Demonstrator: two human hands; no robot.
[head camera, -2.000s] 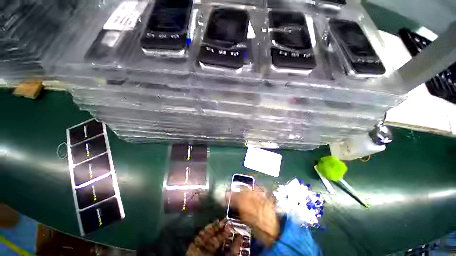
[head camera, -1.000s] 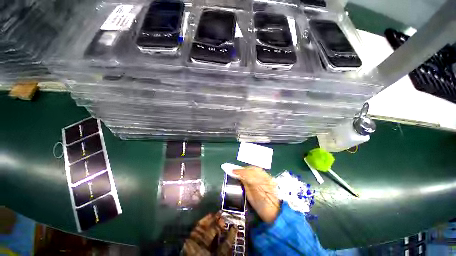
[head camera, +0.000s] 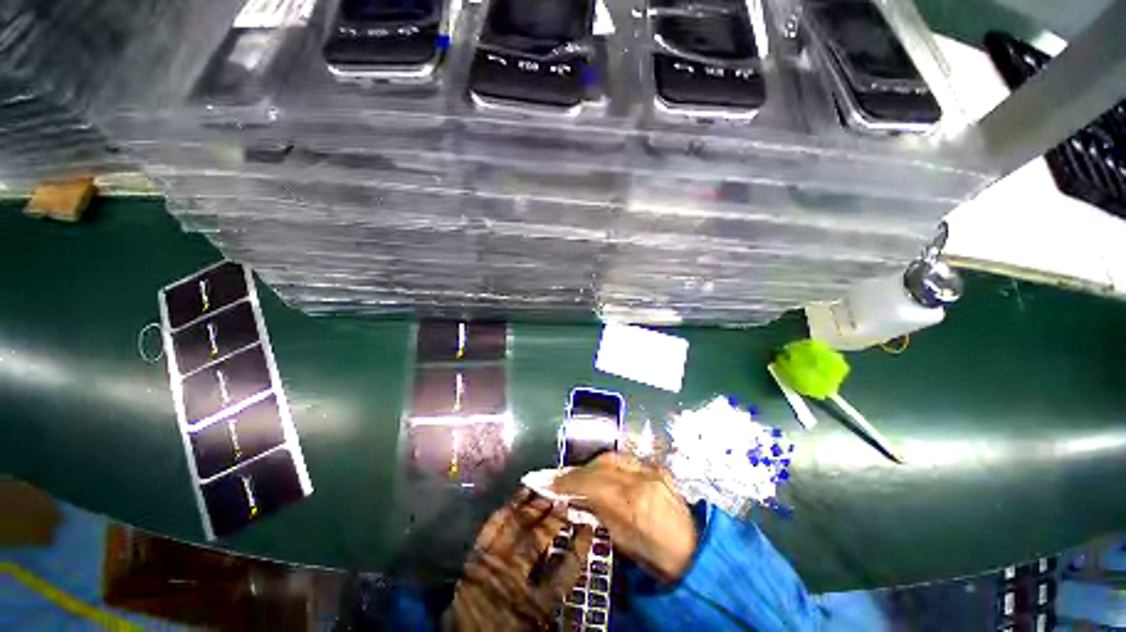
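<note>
An open flip phone (head camera: 594, 420) lies on the green surface, its dark screen away from me and its silver-edged keypad toward me. My right hand (head camera: 636, 500) lies over the hinge and lower screen and pinches a small white wipe (head camera: 543, 482). My left hand (head camera: 509, 568) is at the left edge of the keypad, close against the right hand, holding the phone. Fingertips of both hands partly hide each other and the phone's middle.
A film sheet (head camera: 462, 393) lies left of the phone, another film sheet (head camera: 235, 401) farther left. A white card (head camera: 642, 356), liner scraps (head camera: 729, 454), green brush (head camera: 811, 369) and bottle (head camera: 883, 309) lie right. Stacked clear trays (head camera: 494, 222) hold phones behind.
The right hand with the white wipe has moved from the screen's top toward the hinge, against the left hand. The whole view has shifted slightly.
</note>
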